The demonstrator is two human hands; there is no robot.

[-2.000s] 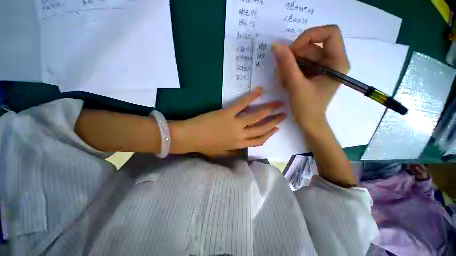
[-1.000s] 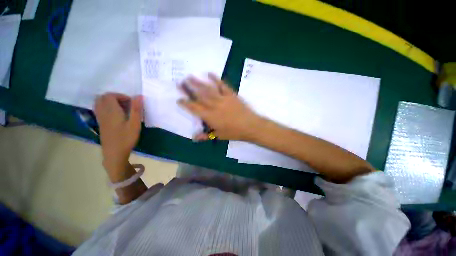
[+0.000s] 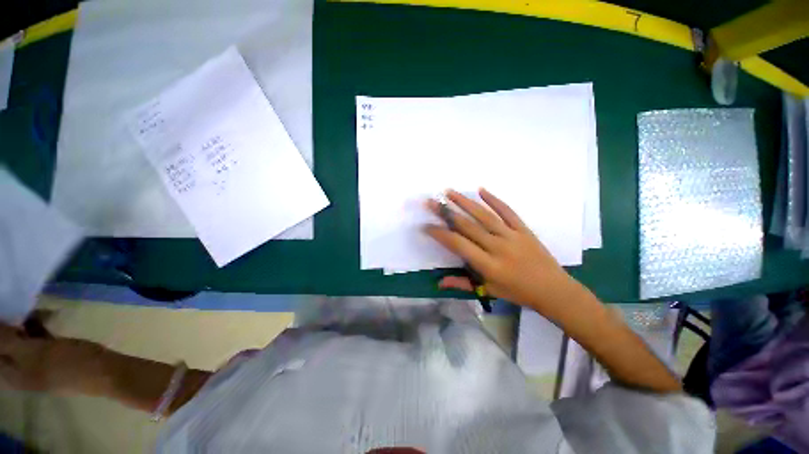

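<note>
My right hand lies palm down on the writing sheet, with the black gel pen held between its fingers. The writing sheet has a few short lines at its top left and another sheet under it. My left hand, blurred and at the left edge, holds a white sheet off the table's near left side. A tally sheet lies tilted on a large blank paper sheet, left of the writing sheet.
A silvery bubble wrap bag lies at right on the green table; more stand at far right. Yellow tape runs along the back, with a yellow bar at upper right. A person in purple is at lower right.
My left hand has moved from the left papers to the far left edge with a sheet. My right hand has moved right, from those papers onto the writing sheet. The tally sheet now lies tilted.
</note>
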